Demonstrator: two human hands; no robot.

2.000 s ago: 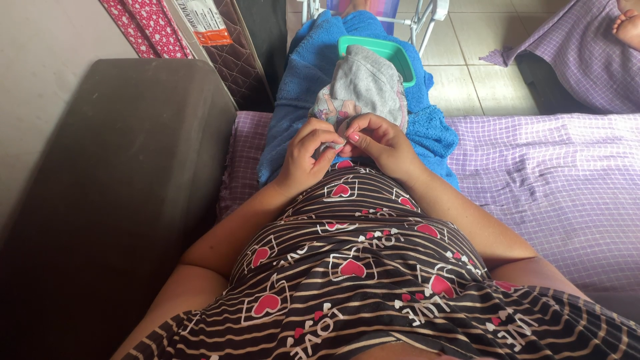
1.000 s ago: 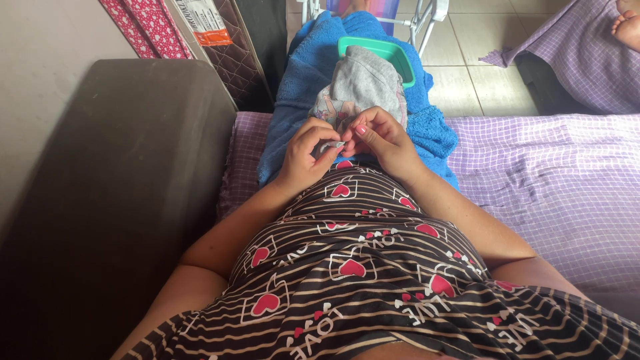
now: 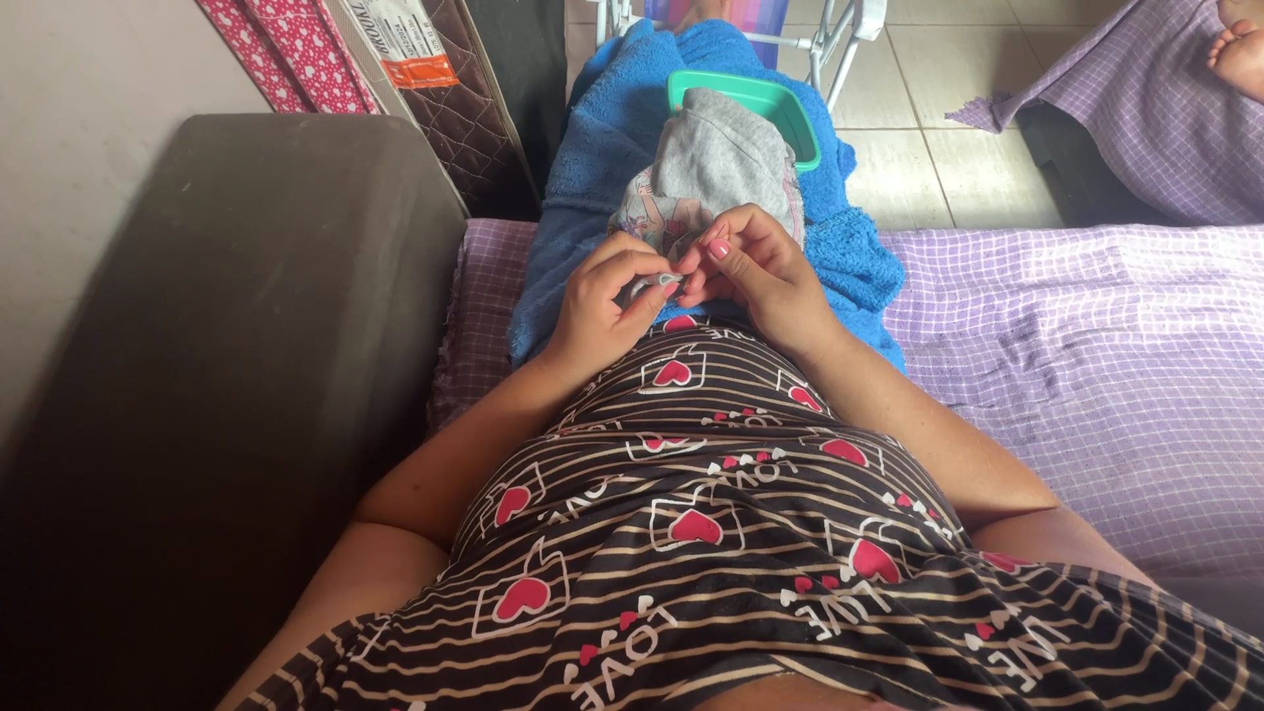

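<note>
A grey printed cloth garment (image 3: 726,148) lies over my lap on a blue towel (image 3: 602,188), partly covering a green plastic tray (image 3: 805,133). Close to my belly, my left hand (image 3: 612,296) pinches a small edge of grey fabric (image 3: 654,283) between thumb and fingers. My right hand (image 3: 760,272) is beside it, its fingertips bent together near the fabric's end. Whether the right fingers hold something thin, such as a thread or needle, is too small to tell.
A brown sofa armrest (image 3: 247,296) rises at my left. The seat has a purple checked cover (image 3: 1086,365). A white metal chair frame (image 3: 834,49) stands on the tiled floor ahead. At the upper right, someone's bare foot (image 3: 1239,59) rests on purple cloth.
My right hand's fingers have shifted slightly near the fabric. The left hand keeps its pinch in nearly the same spot.
</note>
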